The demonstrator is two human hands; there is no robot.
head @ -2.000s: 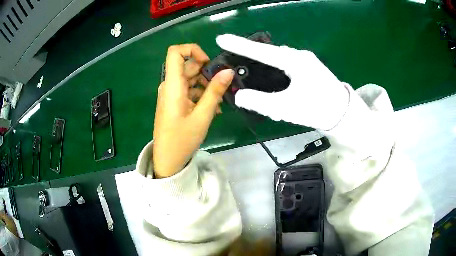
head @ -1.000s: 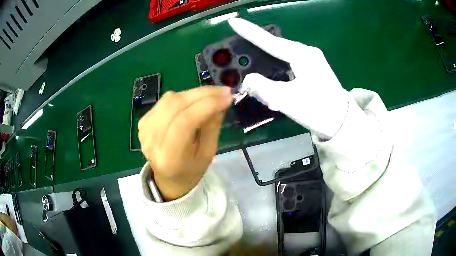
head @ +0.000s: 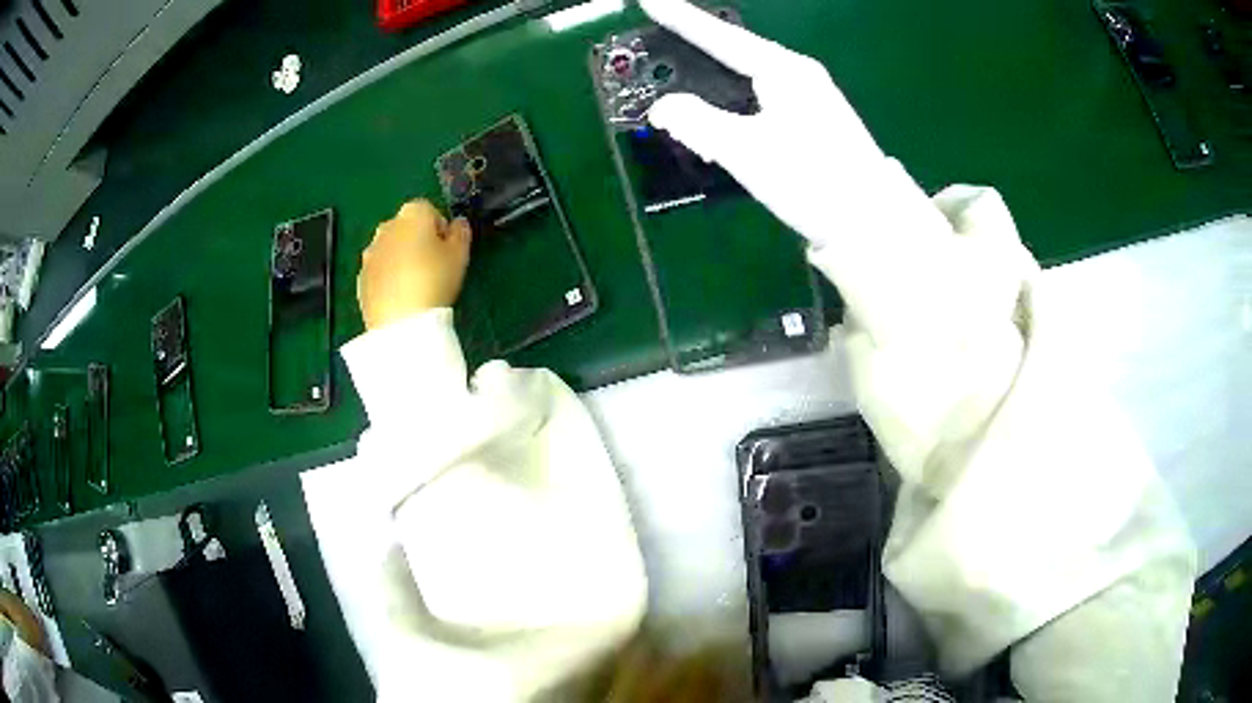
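Note:
My right hand (head: 790, 117), in a white glove, holds a dark phone frame (head: 639, 227) by its camera end between thumb and fingers. This frame lies over the green belt, its white-labelled end near the belt's front edge. My left hand (head: 415, 264), bare, is at the left edge of a second phone frame (head: 560, 254), below its camera holes. Its fingers are curled at the rim and their tips are partly hidden. That frame sits tilted on the belt. Stacked dark frames (head: 820, 549) lie in front of me.
The green belt (head: 947, 151) carries more frames at the left and far right. A red tray (head: 412, 11) is at the top edge. The stack lies on a white surface (head: 659, 453). A pale strip (head: 280, 566) and dark looped handles (head: 194, 533) are on the dark side surface.
My left hand has left the right-hand frame's camera area and moved left to the second frame. My right hand has moved up with its frame, now straighter along the belt. Belt frames have shifted right.

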